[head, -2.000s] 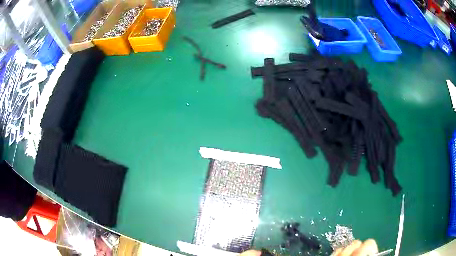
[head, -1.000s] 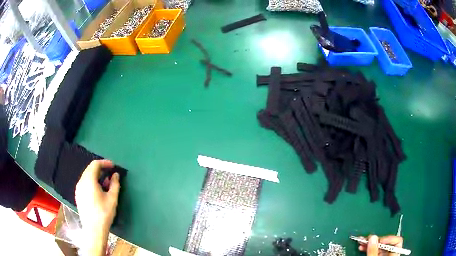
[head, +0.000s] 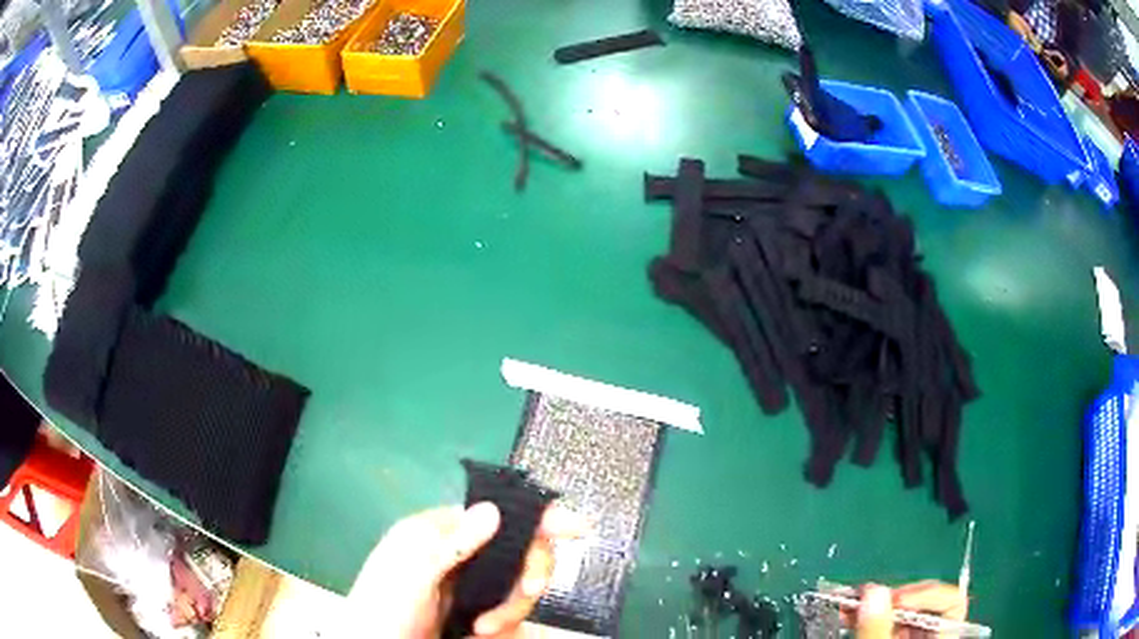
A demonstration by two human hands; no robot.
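My left hand holds a black fabric strap over the lower left part of the textured silver-grey sheet. White tape crosses the sheet's top end. My right hand is at the lower right, partly cut off by the bottom edge, and holds silver tweezers. The tweezers' tips point left, at a small heap of tiny silver fittings. Small black bits lie left of the heap.
A loose strap pile lies upper right. Stacked straps line the left edge. Orange-yellow bins are upper left, blue trays upper right. A blue basket is at the right edge, and a thin white strip beside my right hand.
My left hand has moved right from the stacked straps to the sheet and now holds a black strap. My right hand has moved slightly left with the tweezers, nearer the silver heap.
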